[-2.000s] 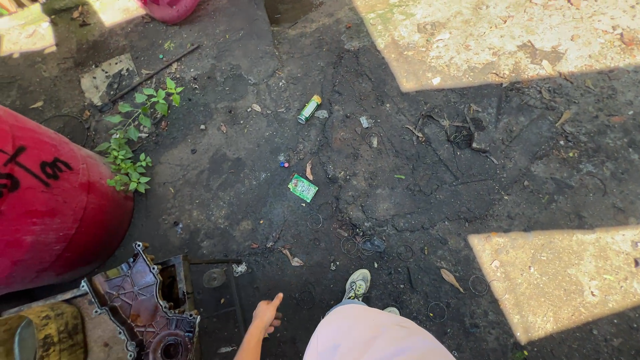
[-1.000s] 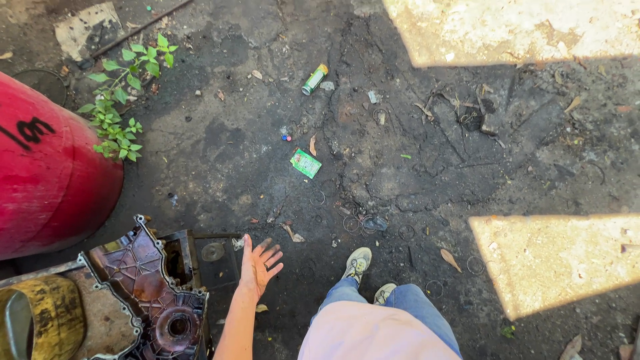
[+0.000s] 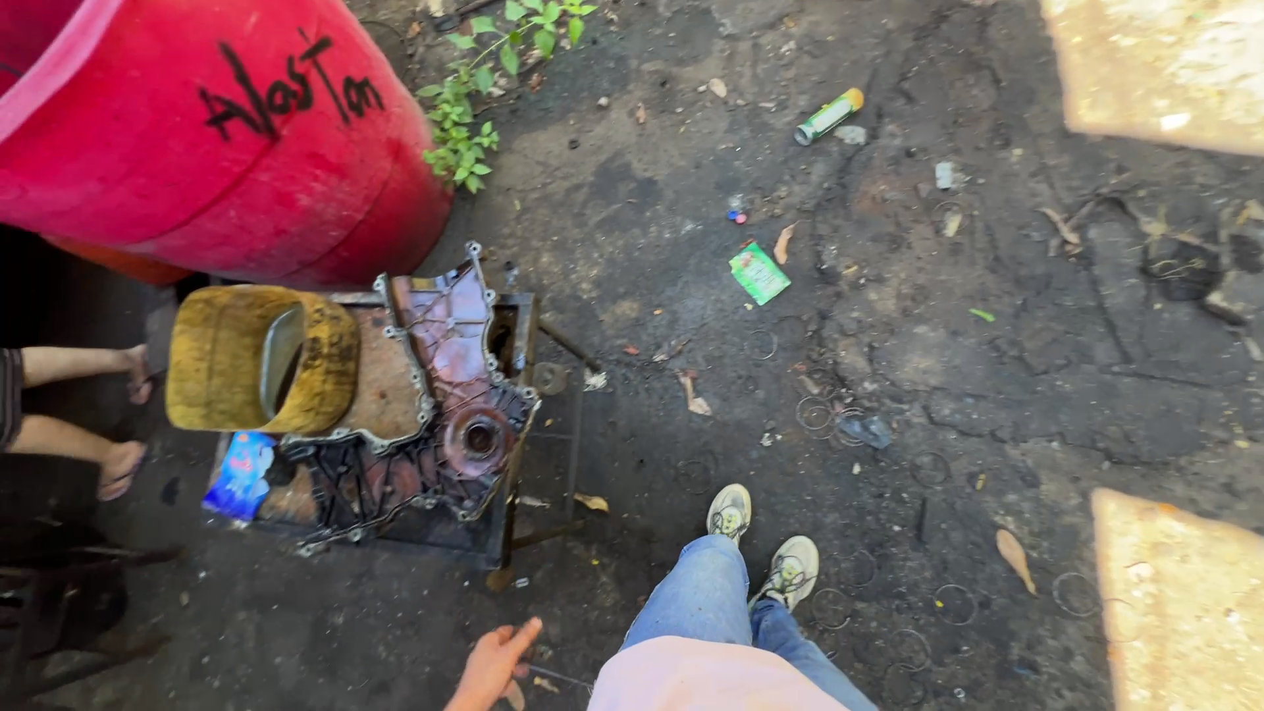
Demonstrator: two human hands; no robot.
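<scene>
My left hand [image 3: 497,660] is low in the view, left of my legs, its index finger extended and its other fingers partly curled. I see nothing clearly held in it; a thin dark rod-like line lies beside the fingers, and whether they touch cannot be told. Up and to the left of the hand, an oily cast-metal engine cover [image 3: 459,346] lies on a low metal stand [image 3: 512,504]. A cut yellow plastic container [image 3: 212,360] and a blue packet [image 3: 240,476] are beside the cover on the stand. My right hand is out of view.
A big red plastic drum [image 3: 296,148] bearing writing stands behind the stand. Another person's legs [image 3: 69,365] show at the left edge. A green packet [image 3: 760,274], a small green-and-yellow tube [image 3: 829,116], leaves and thin rings lie on the dark ground.
The view has swung left, bringing the whole stand and the other person's legs into sight. My left hand has gone from spread fingers to a pointing shape, farther from the engine cover.
</scene>
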